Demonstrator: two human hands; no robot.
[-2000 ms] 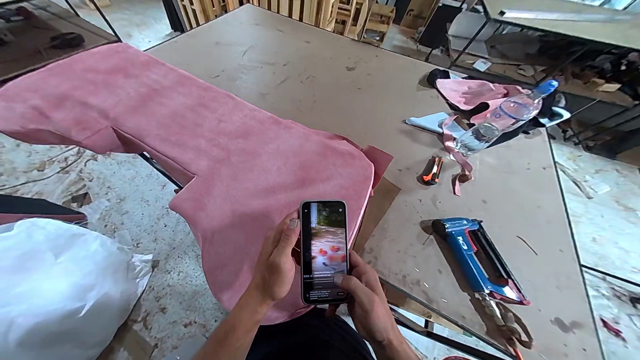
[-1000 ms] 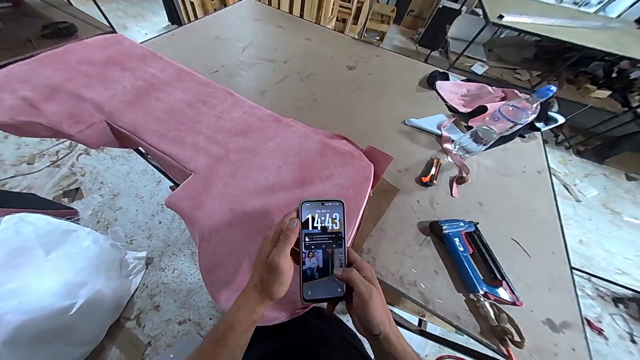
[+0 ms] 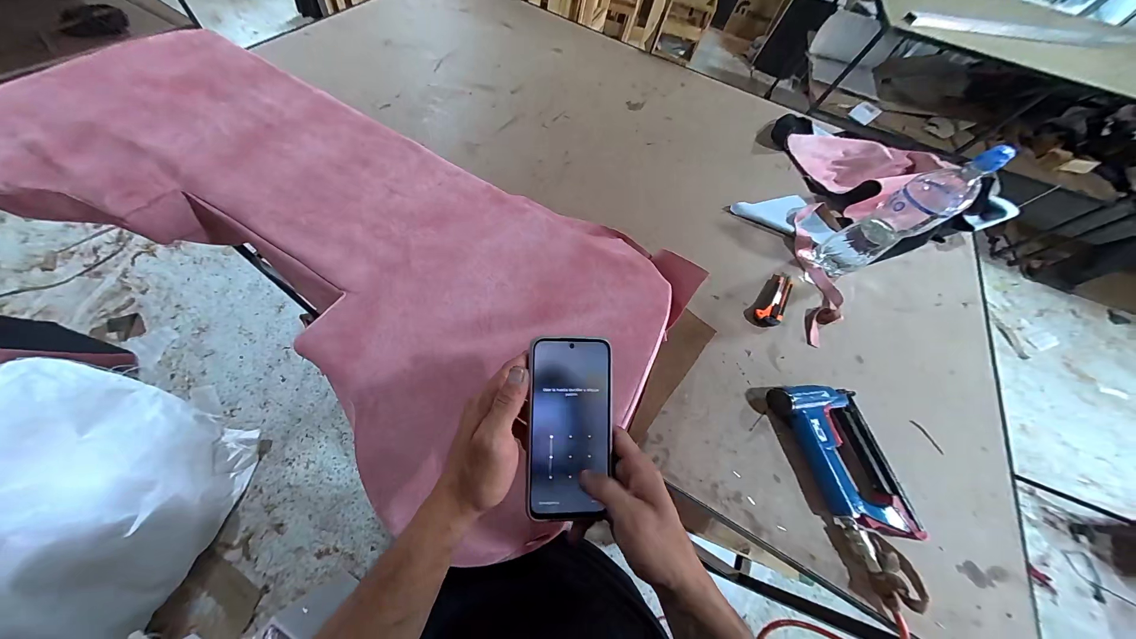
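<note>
My left hand [image 3: 493, 444] grips the left side of a smartphone [image 3: 569, 426], held upright over the pink fabric. My right hand [image 3: 641, 506] wraps the phone's lower right edge, its thumb on the lower screen, which shows a grid of dots. Below and beyond the phone, a pink suede-like fabric cover [image 3: 461, 266] stretches to the upper left across the table. To the right lies a blue pneumatic stapler [image 3: 830, 457] with a hose fitting. An orange and black utility knife [image 3: 774, 300] rests farther back on the tabletop.
A clear plastic bottle [image 3: 905, 217] lies on pink and black fabric scraps [image 3: 843, 164] at the table's back right. The worktable [image 3: 568, 133] has a brown sheet [image 3: 679, 364] near its front edge. A white wrapped bundle [image 3: 106, 497] stands at the lower left on the littered floor.
The phone's screen has changed from a picture, to a clock display, to the dot grid. Both hands stay around the phone, and the right thumb has shifted slightly on the screen.
</note>
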